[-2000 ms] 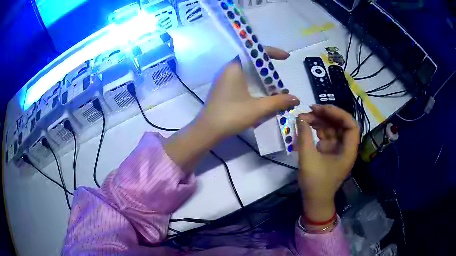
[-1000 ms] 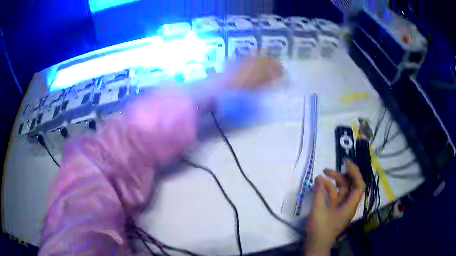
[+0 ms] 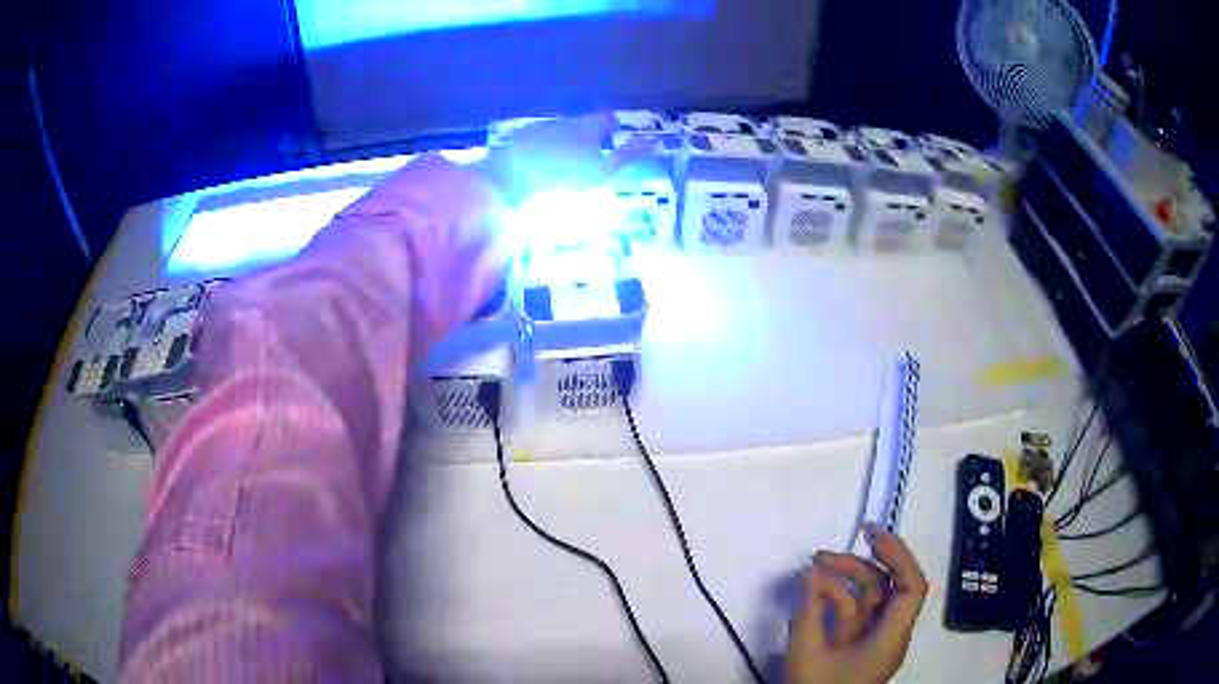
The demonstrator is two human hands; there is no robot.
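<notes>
My left sleeve reaches across to the back-row white units [image 3: 723, 201]. My left hand [image 3: 559, 144] is blurred and washed out by blue glare, so its hold cannot be made out. My right hand [image 3: 858, 612] is low at the right of centre, fingers curled. Its fingertips are at the lower end of a long narrow sticker strip [image 3: 894, 448]; whether they grip it is unclear. Two white units with vent grilles, one at centre [image 3: 583, 381] and one to its left [image 3: 461, 398], each have a black power cord plugged in.
A large remote [image 3: 980, 541], a small remote [image 3: 1024, 535] and small metal parts [image 3: 1036, 458] lie at the right. Black cables run beside them. A fan [image 3: 1027, 60] and a rack [image 3: 1120, 221] stand at the back right. More units stand at the left [image 3: 158, 341]. A lit screen is behind.
My left hand has left the sticker strip and moved to the back units beside the glare. My right hand stays near the strip's lower end. The view has tilted up, showing the fan and screen.
</notes>
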